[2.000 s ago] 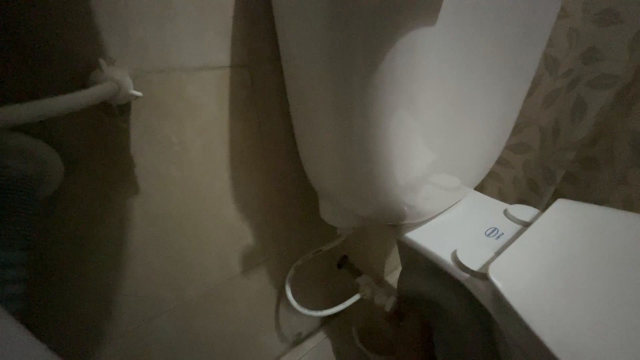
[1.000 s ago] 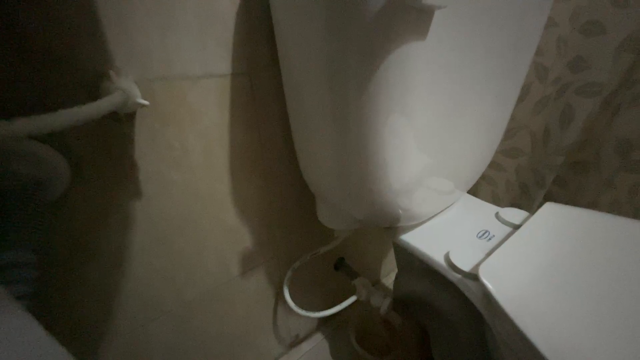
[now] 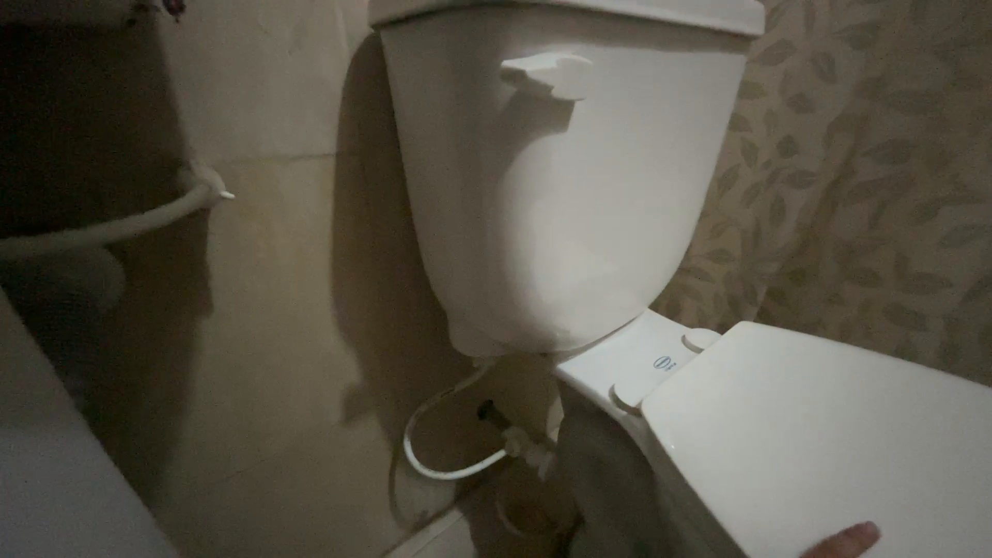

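Observation:
At the bottom right edge, a fingertip of one hand lies over the closed white toilet lid; which hand it belongs to, and whether it touches the lid, I cannot tell. The toilet lid (image 3: pixel 814 434) slants toward the lower right from its two round hinge caps. Behind it stands the white toilet cistern (image 3: pixel 612 186), with a flush lever (image 3: pixel 546 75) on its upper front. A thin white hose (image 3: pixel 446 474) loops below the cistern to a valve (image 3: pixel 527 449) near the wall.
On the left wall, a pale pipe (image 3: pixel 116 229) runs to a fitting (image 3: pixel 203 186). A pale flat surface (image 3: pixel 62 442) edges the lower left. The tiled wall (image 3: pixel 271 310) is beside the cistern; a leaf-patterned wall (image 3: pixel 868 178) stands at right. The scene is dim.
The view has tilted up, so the cistern's top and the whole flush lever now show. A fingertip has come into view over the lid at the bottom right.

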